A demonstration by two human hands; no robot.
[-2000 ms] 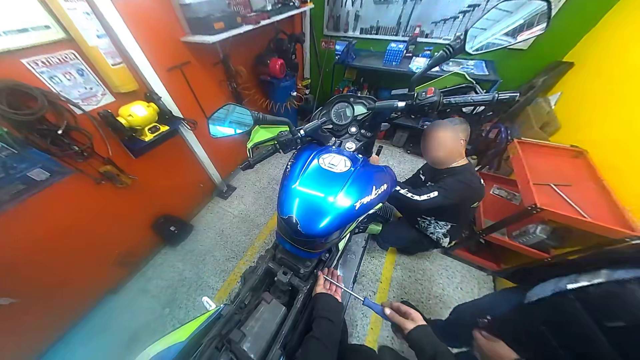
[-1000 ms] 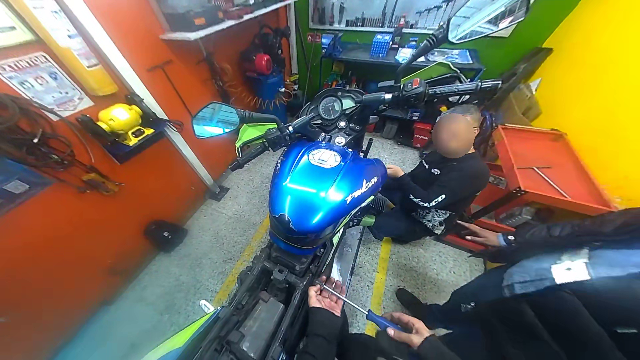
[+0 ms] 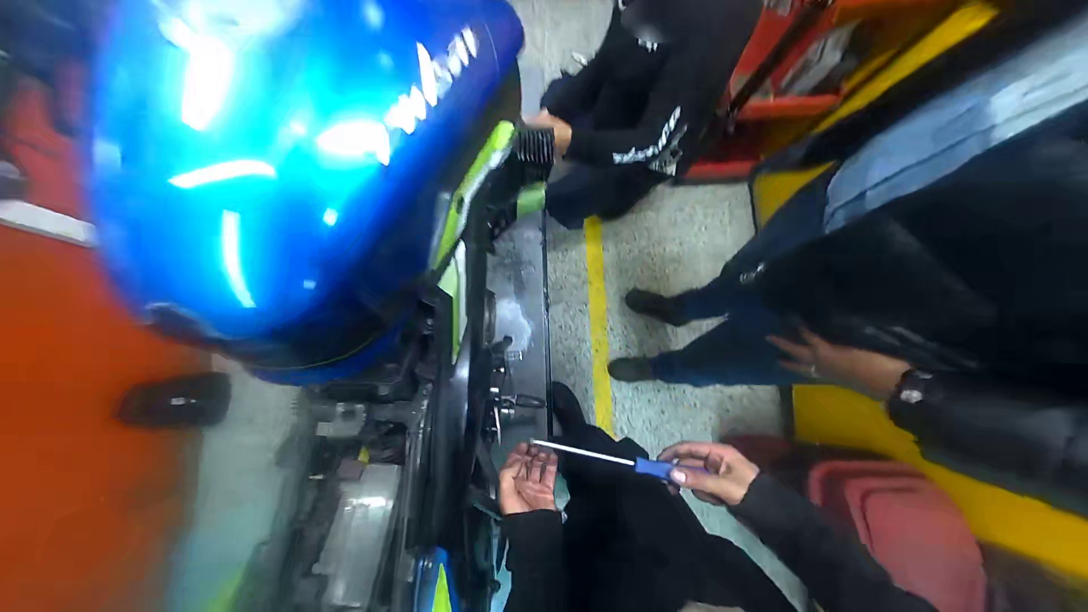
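A screwdriver (image 3: 650, 467) with a blue handle and a long metal shaft is held at the handle by my right hand (image 3: 710, 472). Its shaft points left, the tip over the fingers of my left hand (image 3: 529, 480). That hand is palm up with curled fingers beside the motorcycle's black frame (image 3: 442, 425); whether a small part lies in it cannot be made out. Forward of both hands is the blue fuel tank (image 3: 297, 170), above a lime-green side panel (image 3: 476, 187). The open seat area (image 3: 361, 518) shows to the left of my left hand.
One person (image 3: 671, 102) crouches by the motorcycle's far right side, a hand at its engine area. Another person (image 3: 952, 280) stands at right, one hand (image 3: 837, 361) extended. A red tool cart (image 3: 782, 106) is behind, a red stool (image 3: 901, 527) lower right. A dark object (image 3: 174, 399) lies on the left floor.
The view has tilted down and come closer to the motorcycle. The screwdriver stays in my right hand, its tip at my left hand. The standing person's hand is no longer by the red cart.
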